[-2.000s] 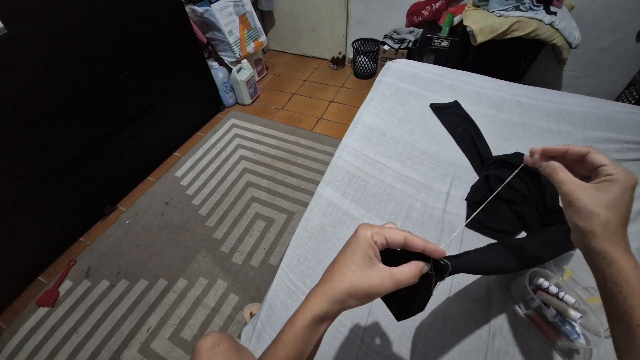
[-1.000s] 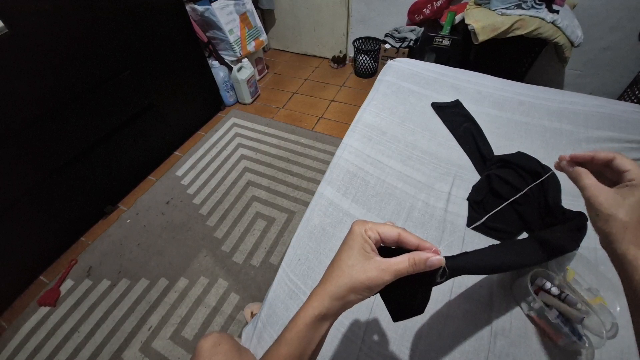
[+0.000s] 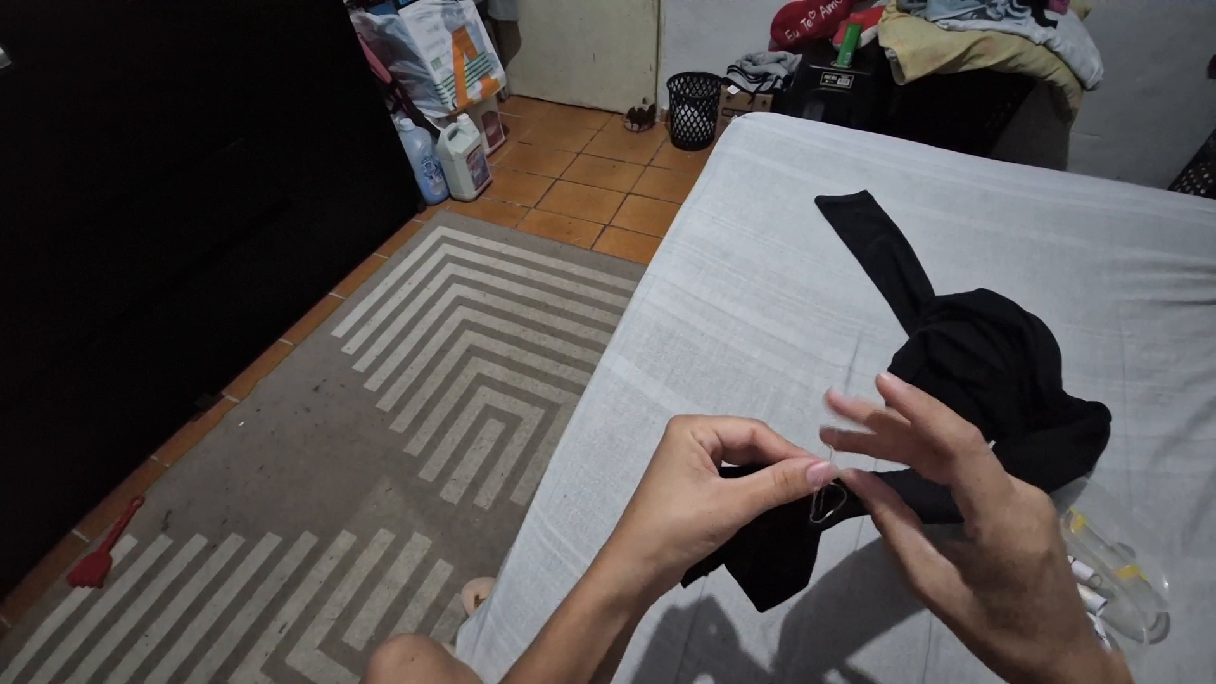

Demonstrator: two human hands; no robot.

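Observation:
Black fabric clothing lies bunched on the bed's pale sheet, with one narrow strip stretching toward the back. My left hand pinches the garment's near end between thumb and index finger, and a small loop of light thread hangs at those fingertips. Close beside it is my right hand, its fingers spread and thumb near the left fingertips; whether it touches the thread cannot be told. A clear plastic container with thread spools stands at the right, partly hidden by my right hand.
The bed's sheet spans the right side. A striped rug with a red toy shovel covers the floor at left. Plastic jugs, a black mesh basket and piled clothes are at the back.
My right hand, which held the thread stretched out to the upper right, has come down and left beside my left hand. The taut thread is no longer visible. My left hand keeps its pinch.

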